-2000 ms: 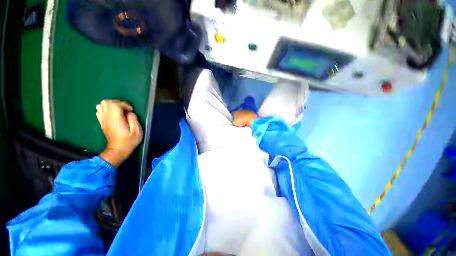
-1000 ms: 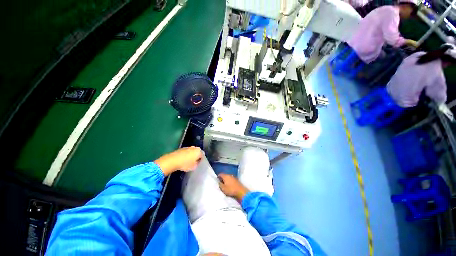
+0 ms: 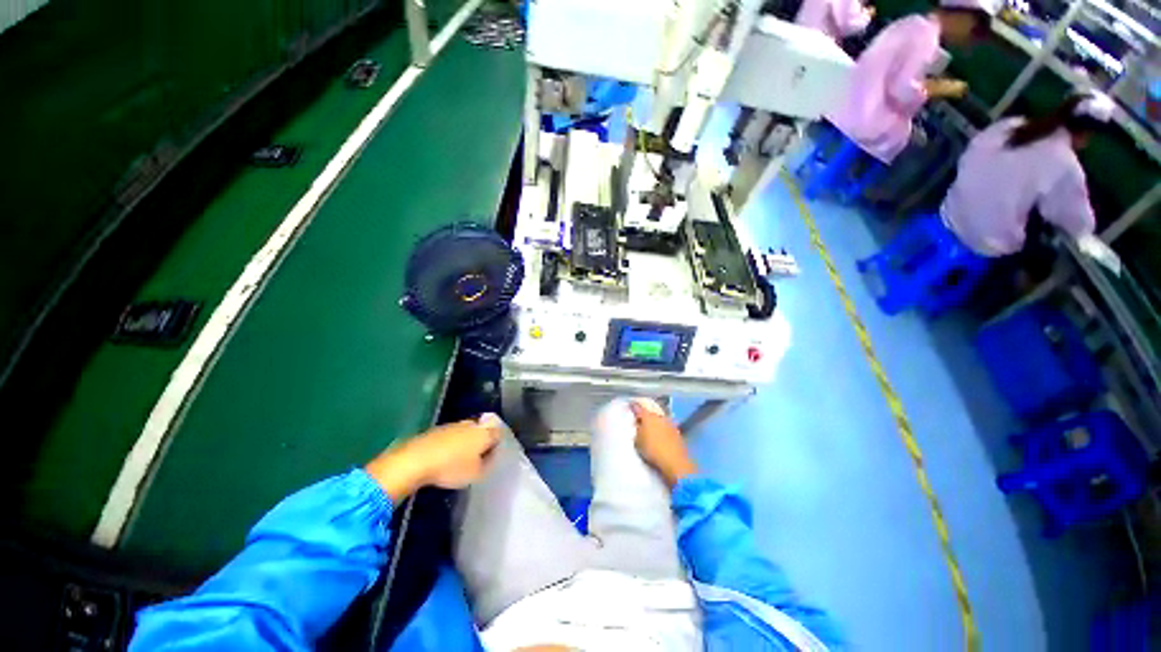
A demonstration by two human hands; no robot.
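My left hand [image 3: 448,456] rests on my left knee at the belt's edge, fingers curled, with nothing seen in it. My right hand [image 3: 660,443] lies on my right knee; its fingers are partly hidden and no object shows in it. Ahead stands the white two-station machine [image 3: 541,362]. A black unit [image 3: 595,238] lies in its left fixture and another dark unit [image 3: 722,257] in its right fixture. The pale work head [image 3: 656,210] is between them. The touchscreen [image 3: 647,347] is lit green and blue. Both hands are away from the machine.
A black desk fan [image 3: 464,283] stands left of the machine. The green conveyor [image 3: 344,268] with its white divider [image 3: 229,312] carries several spaced units, one [image 3: 155,322] at the left. People in pink [image 3: 1019,185] sit on blue stools [image 3: 927,265] beyond the yellow line [image 3: 891,401].
The view has lifted from my lap to the whole machine. My left hand has moved from over the belt to my left knee. My right hand has moved from between my thighs to my right knee.
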